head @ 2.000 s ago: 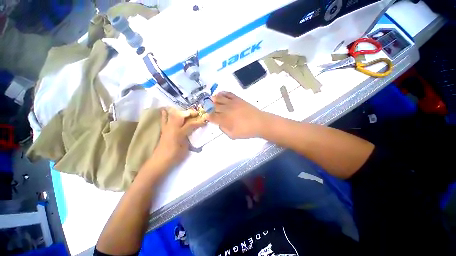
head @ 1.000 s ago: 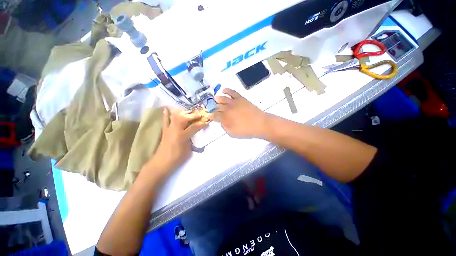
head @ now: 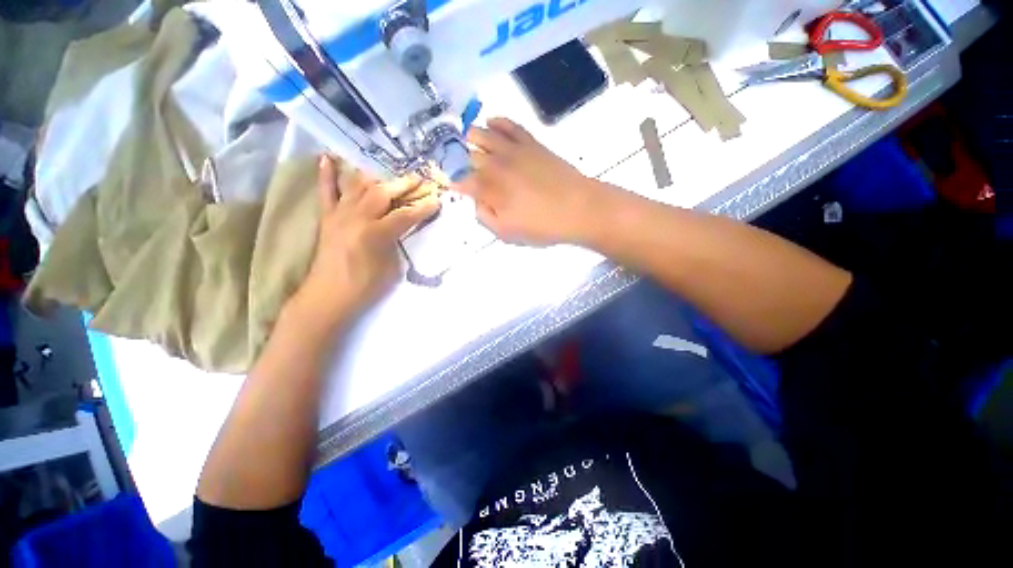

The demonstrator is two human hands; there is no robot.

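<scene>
The khaki garment [head: 211, 266] with white lining [head: 106, 122] lies crumpled left of the needle area. My left hand [head: 361, 227] lies on its right edge, fingers pressing a khaki fold close to the presser foot [head: 428, 150] of the white JACK sewing machine [head: 467, 44]. My right hand [head: 522, 183] is just right of the foot, its fingertips at the same small piece of cloth. Glare hides the exact fold and the needle tip. It is hard to tell how firmly the right fingers hold the cloth.
Khaki offcuts [head: 678, 72] and a small loose strip [head: 655, 153] lie to the right. A dark square pad [head: 560, 80] is behind my right hand. Scissors [head: 839, 67] lie beside a parts tray [head: 913, 31]. A blue bin [head: 361, 510] is below the table's ruler-marked edge [head: 478, 361].
The camera view has tilted, so the table and machine sit higher in the picture. Both hands remain at the presser foot, with little visible shift against the cloth.
</scene>
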